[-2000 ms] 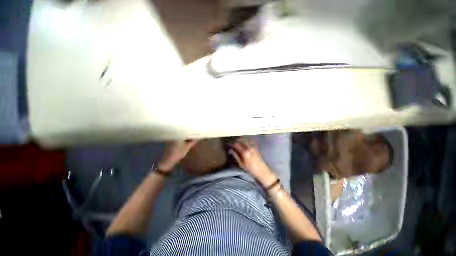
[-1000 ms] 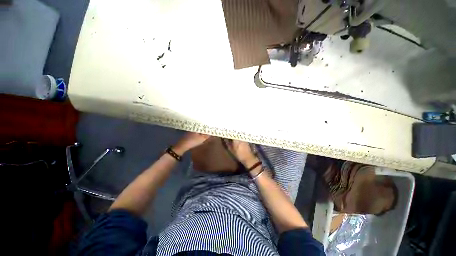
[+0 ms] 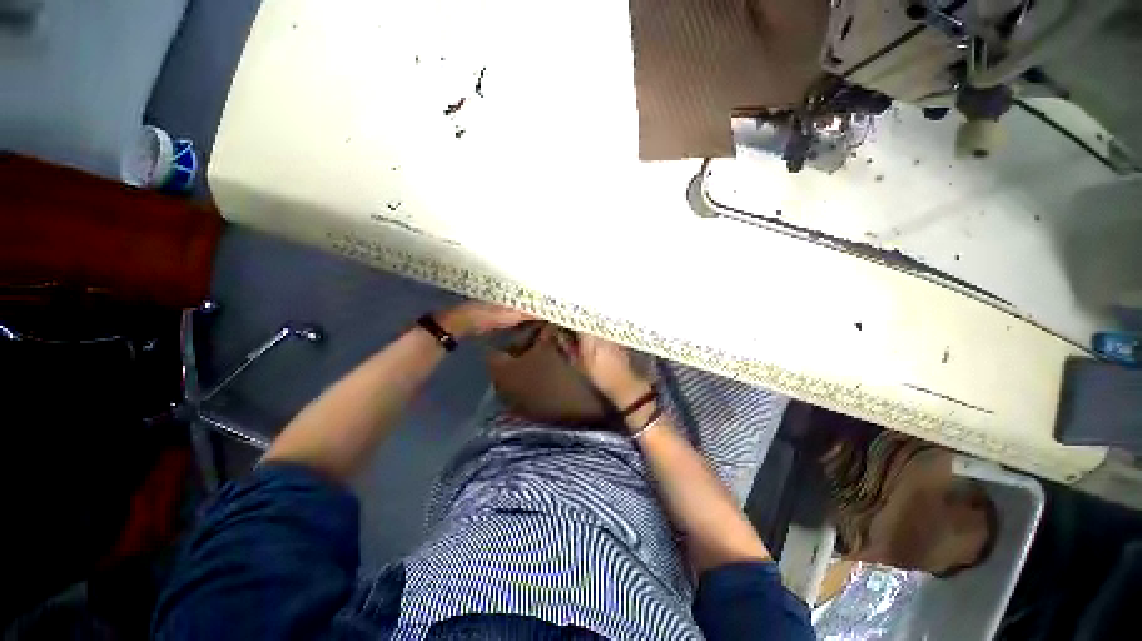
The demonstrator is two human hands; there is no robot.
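Observation:
A brown fabric piece (image 3: 546, 379) lies over my lap, under the table's front edge. My left hand (image 3: 482, 321) is at its upper left edge, with the fingertips partly hidden by the table edge. My right hand (image 3: 604, 366) is at its upper right, fingers bent on the fabric's edge. A small dark fold shows between the hands. Another brown ribbed fabric piece (image 3: 691, 88) lies on the table, left of the presser foot area (image 3: 802, 135) of the sewing machine.
The cream-white table (image 3: 501, 213) spans the view. A grey plastic tub (image 3: 1021, 526) right of my lap holds brown pieces (image 3: 920, 507) and a clear bag (image 3: 867, 604). A dark phone (image 3: 1102, 403) and a blue tool (image 3: 1118, 348) lie at the table's right end.
The view has turned and shifted, so the machine and table fabric sit further right. Both hands stay at the lap fabric; a dark fold now shows between them.

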